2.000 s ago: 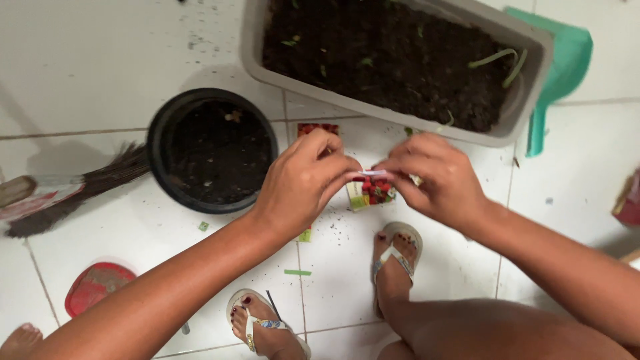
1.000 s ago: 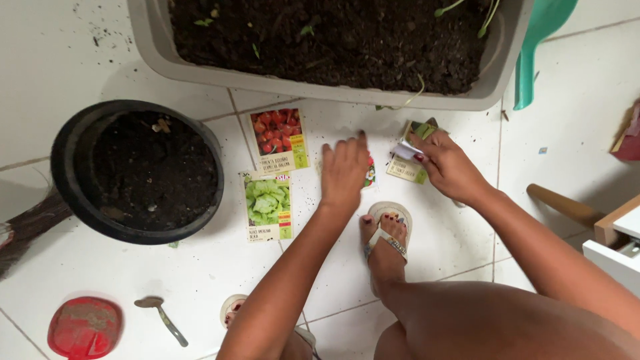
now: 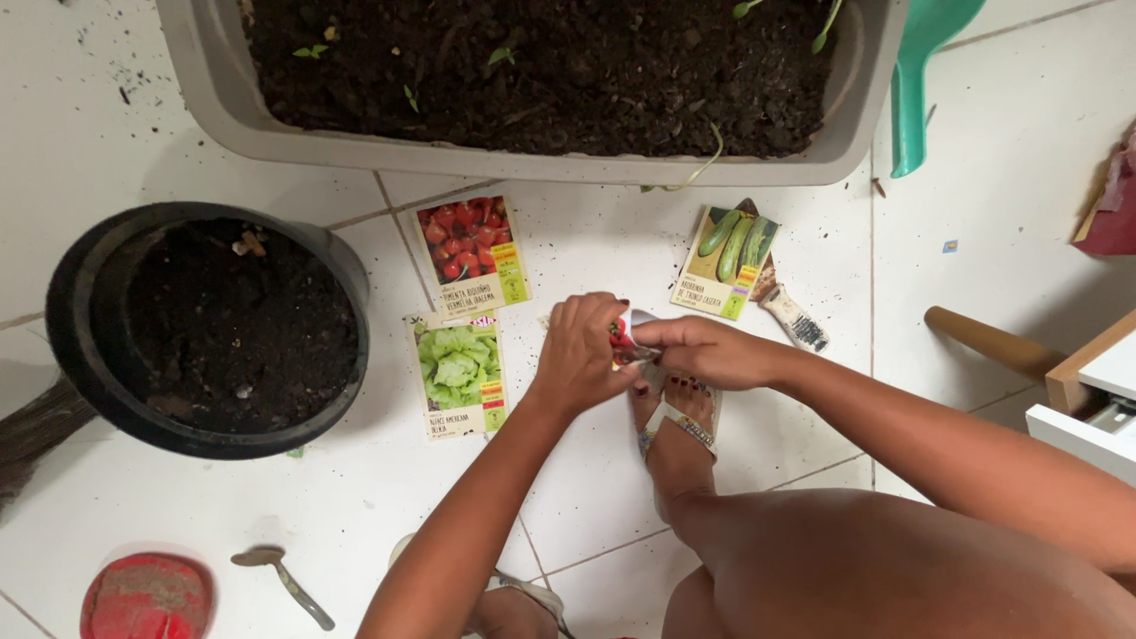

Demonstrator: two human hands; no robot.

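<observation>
My left hand [image 3: 586, 351] and my right hand [image 3: 710, 349] meet over the floor, both closed on a seed packet [image 3: 619, 331] with a red picture, mostly hidden by the fingers. Left of them lie a pepper seed packet [image 3: 470, 248] and, just below it, a lettuce seed packet [image 3: 458, 377]. Up and to the right, a zucchini seed packet [image 3: 726, 257] overlaps the blade of a rusty hand trowel with a worn pale handle [image 3: 794, 318].
A long planter [image 3: 532, 164] of soil with seedlings spans the top. A round black pot [image 3: 355, 293] of soil stands at left. Around them are a green dustpan [image 3: 910, 106], a spoon [image 3: 297, 590], a red soil-stained object [image 3: 146, 599], an open drawer [image 3: 1074, 444] and my sandalled foot [image 3: 679, 435].
My right hand has come away from the zucchini packet towards my left hand, and both now grip the packet with the red picture. The view has shifted since the oldest frame.
</observation>
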